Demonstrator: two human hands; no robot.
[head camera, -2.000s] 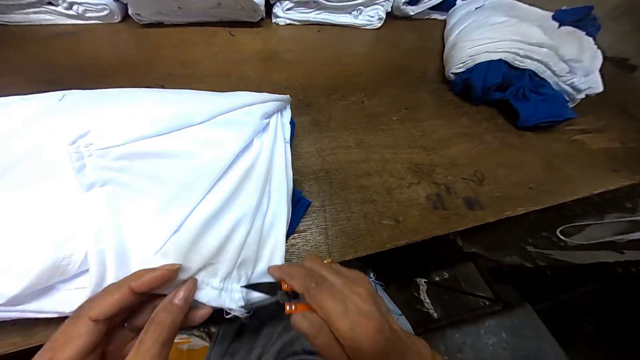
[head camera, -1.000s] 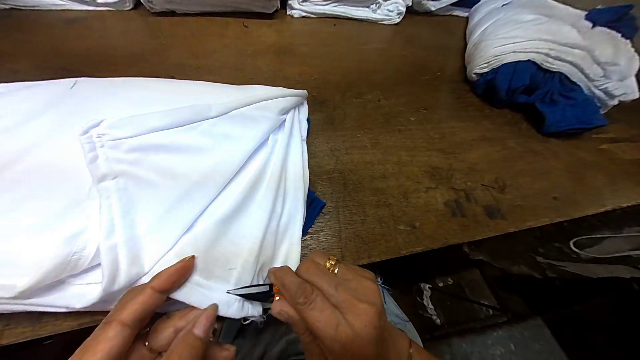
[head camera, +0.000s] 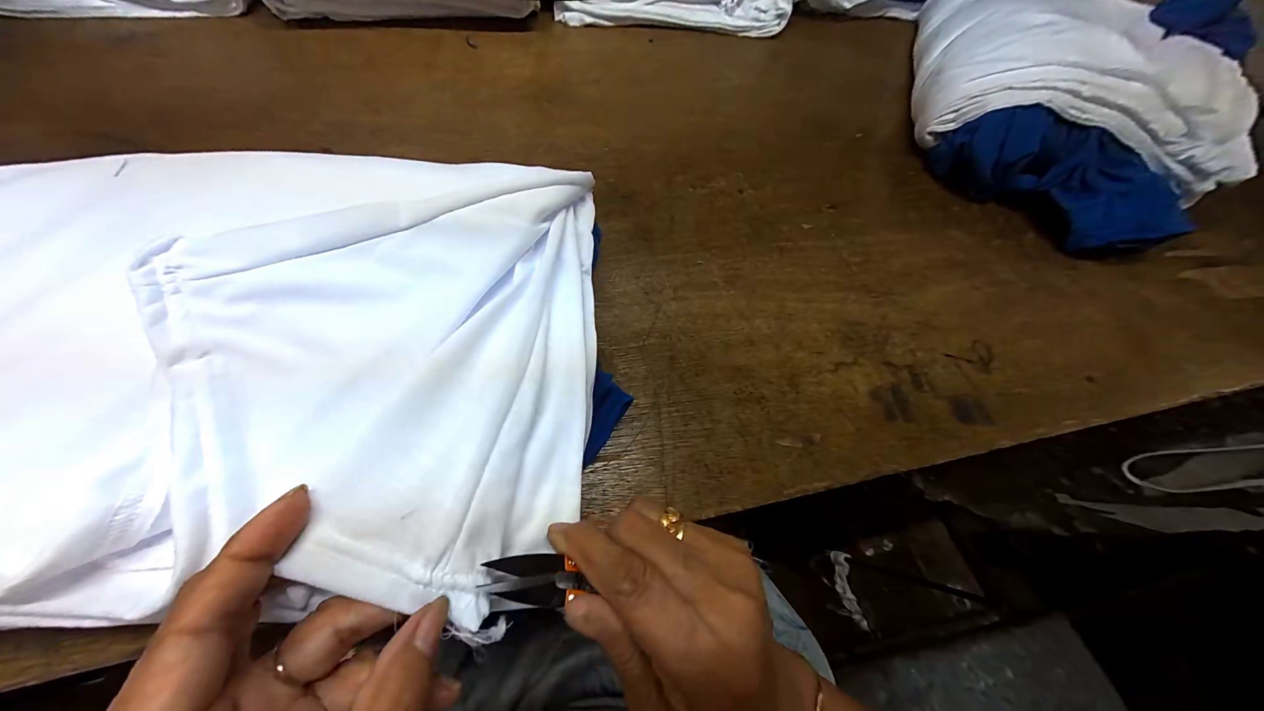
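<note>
A white fabric garment (head camera: 326, 326) lies on the wooden table, with a gathered, hemmed corner and frayed threads (head camera: 479, 632) at its lower right. My left hand (head camera: 296, 622) holds the hem from below, thumb near the frayed corner and index finger raised onto the cloth. In my right hand (head camera: 681, 602) are small thread snips (head camera: 533, 581) with orange handles; their dark blades are apart and point left at the gathered corner. Blue fabric (head camera: 604, 415) shows from beneath the garment's right edge.
A bundle of white and blue cloth (head camera: 1076, 118) sits at the upper right of the wooden table (head camera: 790, 247). Folded white fabric stacks (head camera: 681, 12) line the far edge. Below the table's near edge are a loose white loop (head camera: 1195, 469) and dark, cluttered surfaces.
The snips' blades, nearly together a second ago over the hem, are now apart at the corner. My left index finger stays raised over the cloth. The view has shifted slightly.
</note>
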